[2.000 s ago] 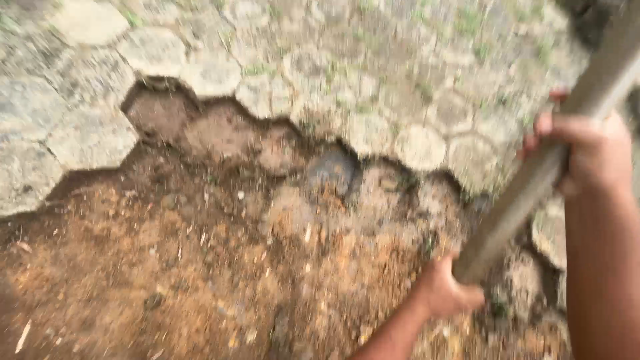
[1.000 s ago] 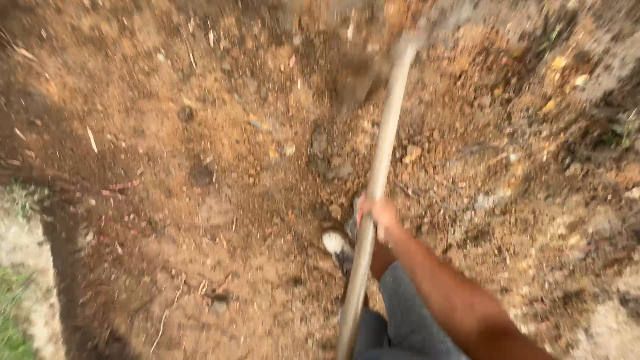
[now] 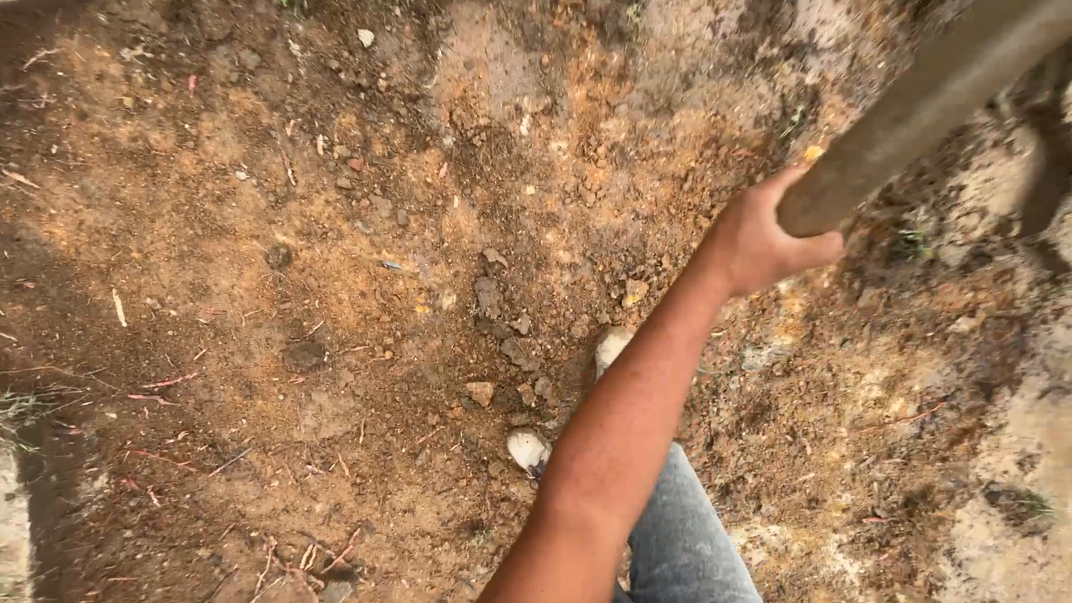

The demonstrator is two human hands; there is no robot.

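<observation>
My left hand [image 3: 762, 239] is closed around the lower end of a thick, smooth, greyish-brown pole [image 3: 921, 109], likely a tool handle. From that grip the pole slants up and out past the upper right corner, so its far end and any tool head are hidden. The thumb lies at the right of the pole's end. My right hand is out of view. Below the pole and arm spreads loose reddish-brown soil [image 3: 377, 209] with small stones and clods.
My shoes [image 3: 529, 448] and a grey trouser leg [image 3: 691, 536] stand at the lower middle, partly behind my forearm. Thin roots [image 3: 310, 561] lie at the lower left. A pale hard edge [image 3: 12, 519] with grass [image 3: 29, 410] borders the soil on the left. Clods [image 3: 502, 318] lie ahead of my feet.
The pole has swung from the middle to the upper right. My right hand, on the pole two seconds ago, has left the view. The view has moved from the hexagonal pavers to the soil.
</observation>
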